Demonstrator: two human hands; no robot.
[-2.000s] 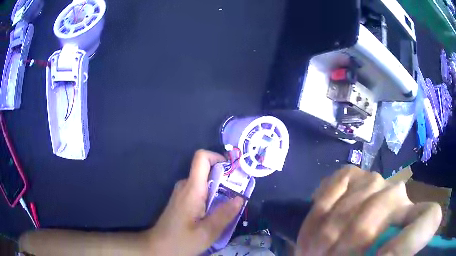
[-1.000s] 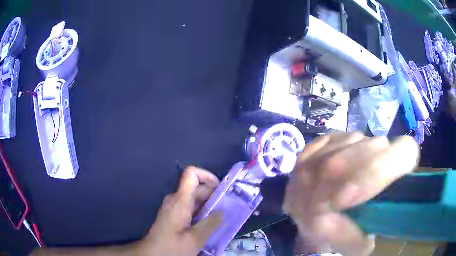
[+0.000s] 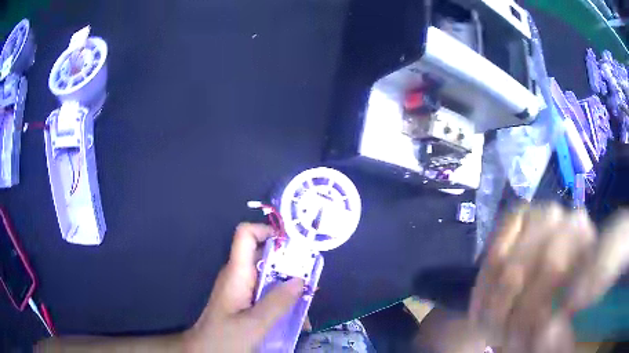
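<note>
A pale lilac-white handheld fan unit [image 3: 321, 208] is in front of me, its round spoked head up and its open handle half-shell towards me. My left hand [image 3: 238, 296] holds the handle, with the thumb across it below the neck bracket [image 3: 293, 260]. Red wires with a small white connector stick out left of the neck. My right hand [image 3: 545, 276] is blurred at the lower right, closed around the teal electric screwdriver [image 3: 603, 318]. The driver's dark nose [image 3: 448, 284] points left towards the fan, apart from it. The bit tip cannot be made out.
The white and black screw feeder [image 3: 455, 89] stands at the upper right, with clear plastic bags [image 3: 521, 155] and lilac parts [image 3: 586, 117] beyond. Two more fan units [image 3: 77, 172] lie at the left on the black mat. A red-edged phone [image 3: 17, 269] is at the lower left.
The fan unit has moved left and turned its head more face-up and upright. My right hand with the screwdriver has moved right and down, away from the fan head.
</note>
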